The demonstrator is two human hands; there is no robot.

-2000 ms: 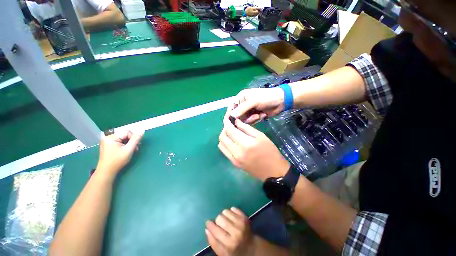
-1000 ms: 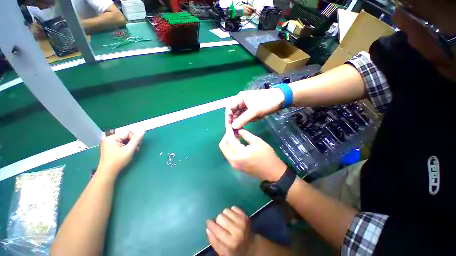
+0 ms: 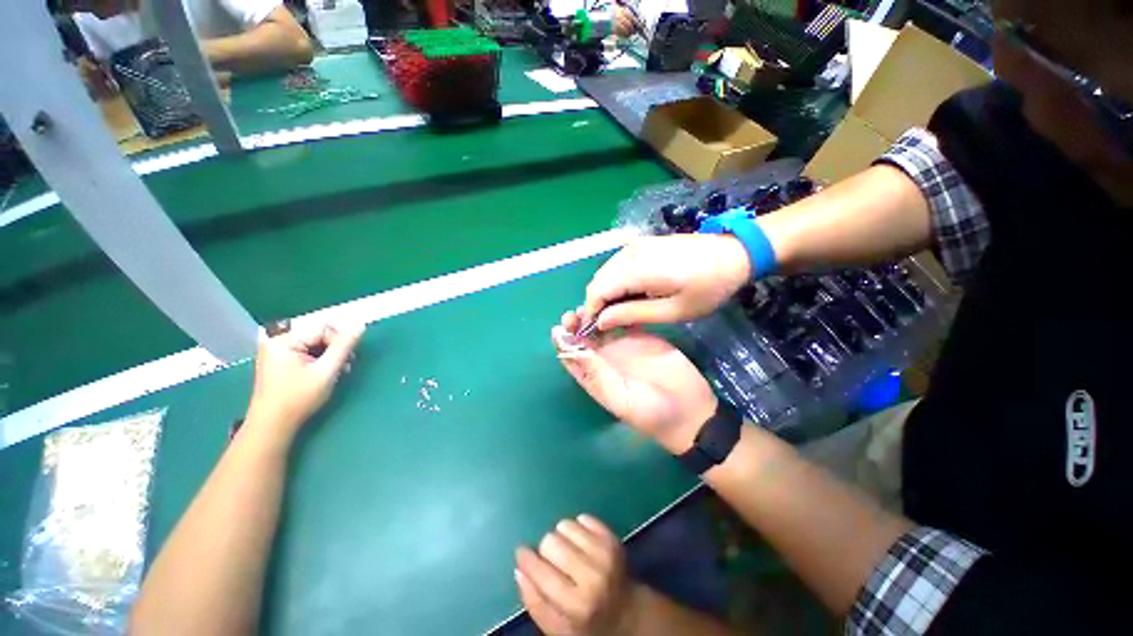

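My left hand (image 3: 296, 375) rests on the green bench with its fingers curled; nothing shows in its grip. A small dark piece (image 3: 276, 327) is at its far edge; I cannot tell whether they touch. My right hand (image 3: 577, 576) is a loose fist at the bench's near edge, with nothing visible in it. Tiny pale specks (image 3: 427, 394) lie on the mat between my hands. Another person's hands (image 3: 640, 373) are at the right, one palm up, the other pinching something thin and small over its fingers. A filled clear bag (image 3: 93, 503) lies flat at the left.
A clear blister tray with black parts (image 3: 808, 326) lies at the right, partly under the other person's arm. Behind it is an open cardboard box (image 3: 706, 139). A pale upright post (image 3: 137, 211) stands at the left. A red basket with a green top (image 3: 441, 77) is on the far side.
The other person's hands have parted; the lower one has turned palm up and opened, and the upper one has moved slightly right. My hands have stayed in place.
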